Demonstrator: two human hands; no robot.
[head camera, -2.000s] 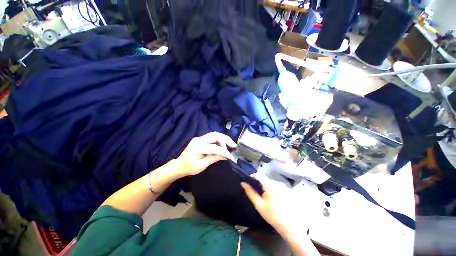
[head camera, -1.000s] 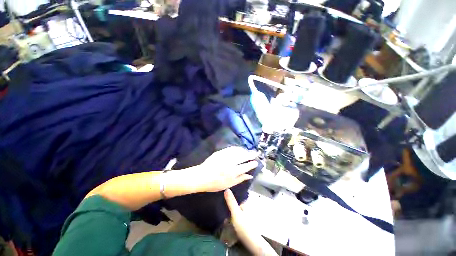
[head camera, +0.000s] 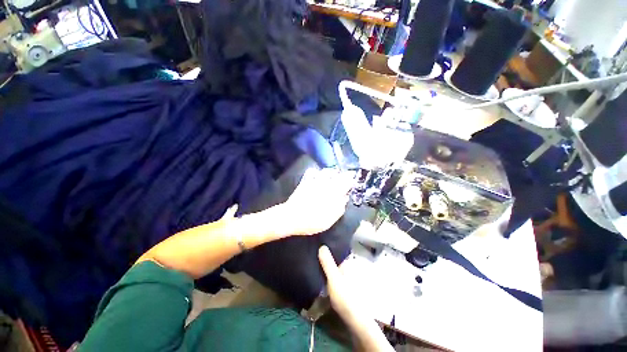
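Note:
A dark garment piece (head camera: 285, 265) lies under both my hands, left of the white sewing machine (head camera: 381, 137). My left hand (head camera: 320, 199) is beside the needle area (head camera: 364, 187), palm down on the cloth with its fingers close to the metal parts. Its fingertips are overexposed, so its grip cannot be told. My right hand (head camera: 337, 275) is lower, at the cloth's right edge, with one finger extended and the others hidden by the cloth. A black tape (head camera: 467, 265) runs from the table's right side to the machine.
A large navy garment heap (head camera: 137, 158) fills the left. Two cream knobs (head camera: 426, 201) stand on the oily metal cover. Black thread cones (head camera: 487, 51) stand behind right. Small dark bits (head camera: 418, 280) lie on the white table (head camera: 474, 309). A cardboard box (head camera: 377, 71) is behind the machine.
Both hands and the dark cloth have moved from in front of the machine up to its needle area. My left hand has turned from pinching the cloth edge to lying over the cloth. The view has shifted.

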